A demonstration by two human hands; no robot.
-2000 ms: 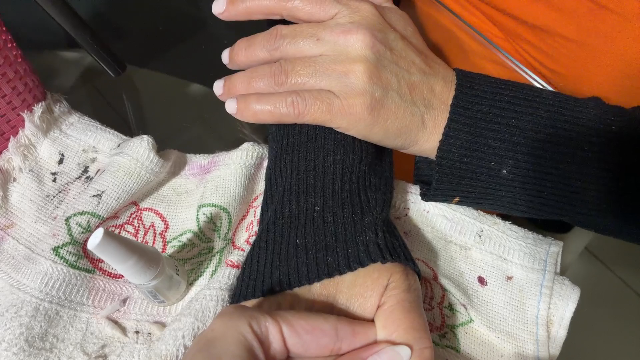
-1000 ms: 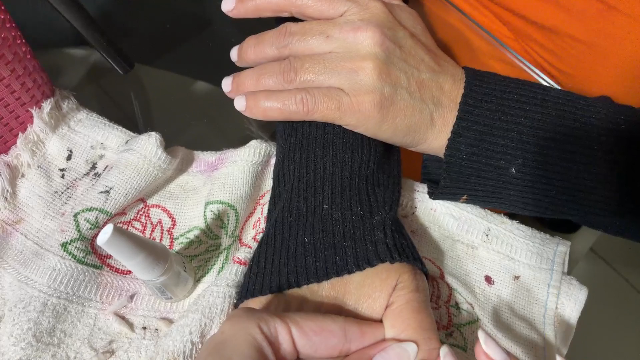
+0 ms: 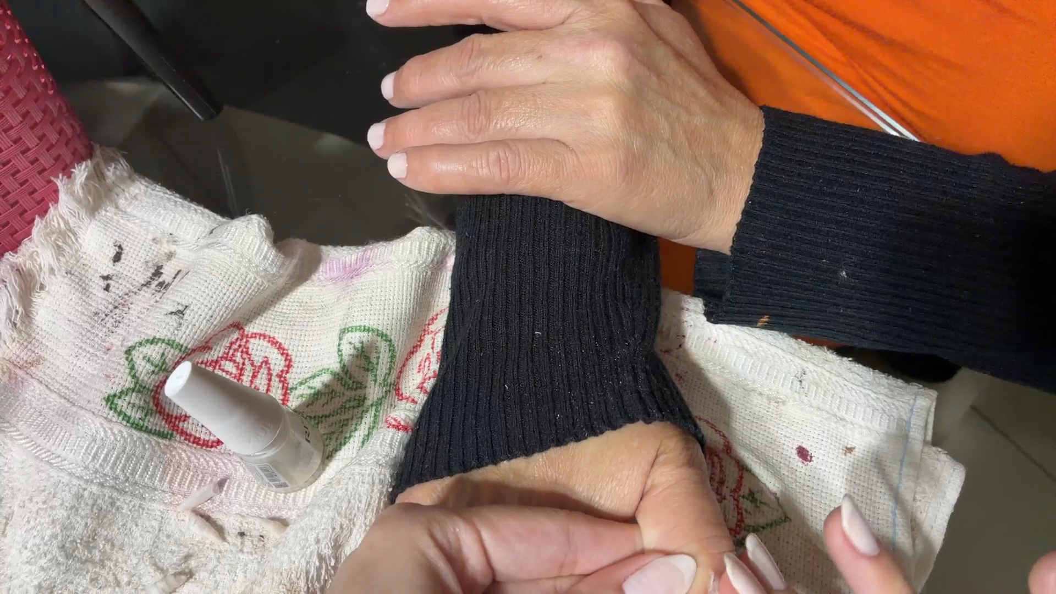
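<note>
My left hand [image 3: 487, 549] reaches in along the lower edge, its thumb and fingers closed on another person's hand [image 3: 577, 478] near the thumb. That hand comes out of a black ribbed sleeve [image 3: 553, 330]. Several fingers of my right hand [image 3: 862, 549], with long pale nails, show at the lower right, close to the held thumb; the rest lies outside the view, so its grip is hidden. A small bottle with a white cap [image 3: 247, 425] stands tilted on a white embroidered towel [image 3: 330, 289], left of my left hand.
The person's other hand [image 3: 594, 107], with pale nails, lies across the sleeved forearm. The towel bears stains and red and green flower stitching. A red woven surface [image 3: 33, 124] is at the left, a dark bar [image 3: 157, 58] at the upper left, and a clear edge [image 3: 825, 74] crosses orange cloth.
Fingers of my right hand have come into view at the lower right, more of them now than a second ago. My left hand keeps its hold on the other person's hand.
</note>
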